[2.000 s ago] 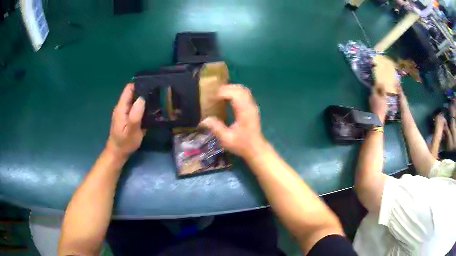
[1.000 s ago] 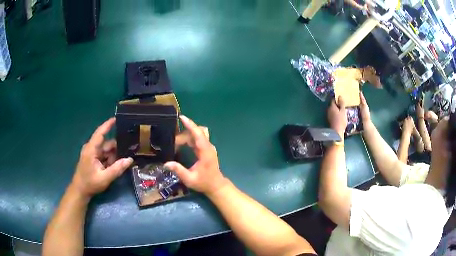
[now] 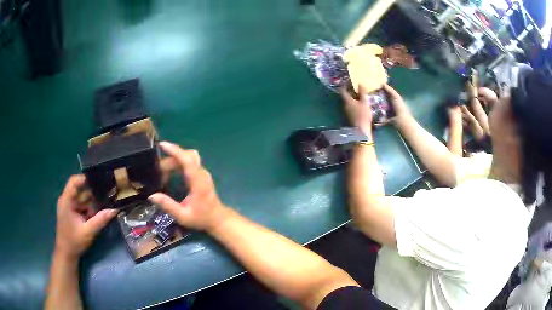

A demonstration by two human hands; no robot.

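A black insert tray (image 3: 120,158) with a cut-out showing tan-brown inside is held between both hands. It is tilted above a retail packaging box (image 3: 158,247) on the table, whose bottom holds clear accessory bags (image 3: 145,223) with red, white and dark contents. My left hand (image 3: 78,218) grips the tray's left side. My right hand (image 3: 190,187) grips its right side, with some fingers hidden behind it. Tan-brown card shows behind the tray. Another black insert (image 3: 118,104) lies just beyond it.
A part-open black box (image 3: 321,151) sits to the right on the dark green table (image 3: 242,109). Beside it, a person (image 3: 448,242) in a white top holds a tan-lidded box near a glittering pile of accessory bags (image 3: 327,63). A dark object (image 3: 42,36) stands at far left.
The view has swung right, so the things in front of me sit further left. Since the first frame, my right hand has moved from the tan part to the tray's right side.
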